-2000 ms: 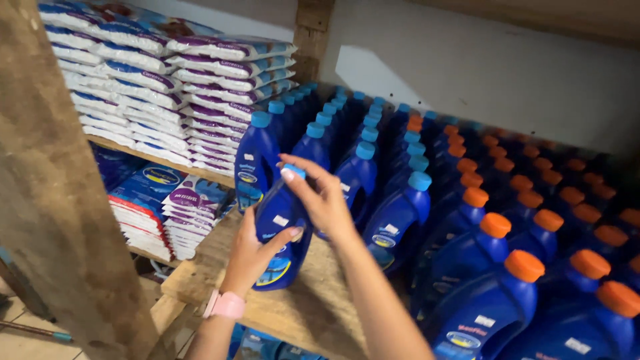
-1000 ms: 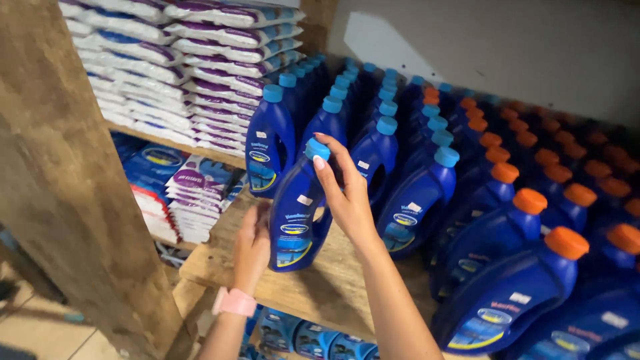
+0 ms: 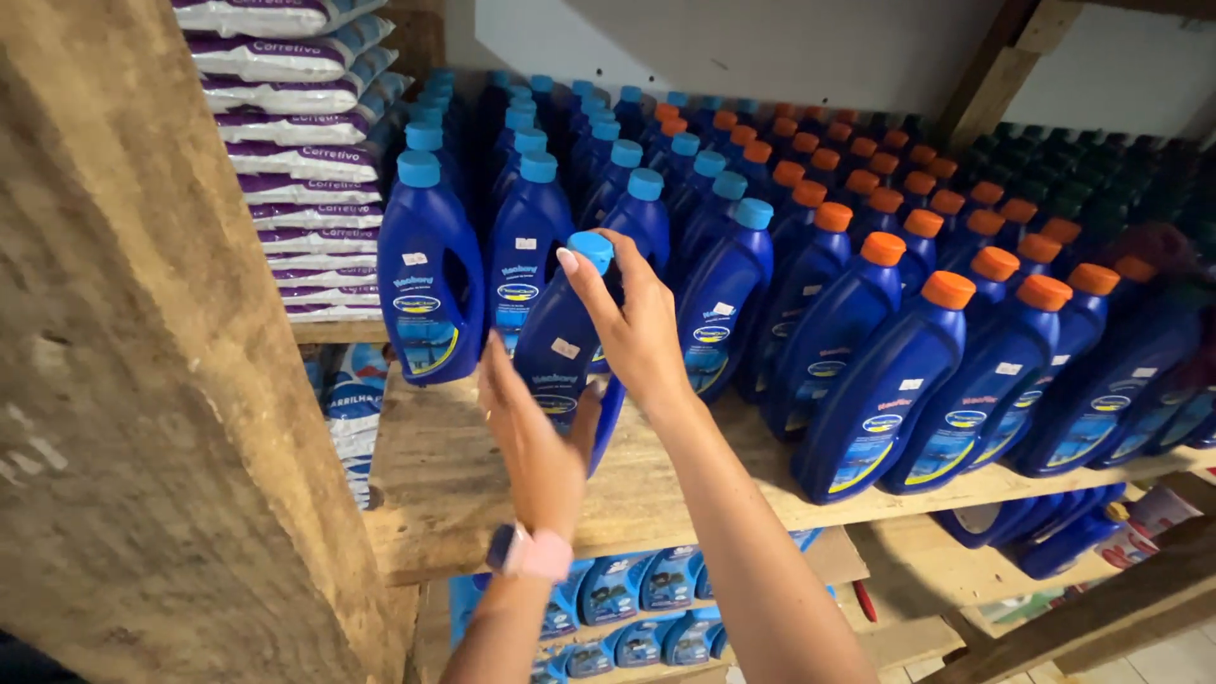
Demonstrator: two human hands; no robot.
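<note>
Both hands are on one dark blue plastic bottle with a light blue cap (image 3: 556, 347), tilted over the front of a wooden shelf (image 3: 456, 484). My right hand (image 3: 627, 313) grips it at the cap and neck. Low on the bottle's side, my left hand (image 3: 537, 437) wraps round its body, wearing a pink wrist strap. Just behind stand rows of like bottles, such as the blue-capped bottle (image 3: 432, 275) at the left end and another blue-capped bottle (image 3: 727, 294) to the right. The held bottle's base is partly hidden by the left hand.
Orange-capped blue bottles (image 3: 879, 380) fill the shelf's right part. A thick wooden post (image 3: 190, 332) rises at the left, beside stacked plastic bags (image 3: 304, 161). More blue containers (image 3: 613, 589) sit on the shelf below, with further bottles (image 3: 1064, 541) at lower right.
The view has swung right and closer to the bottles. Both hands stay on the blue-capped bottle, which is now turned and leans more than one second ago.
</note>
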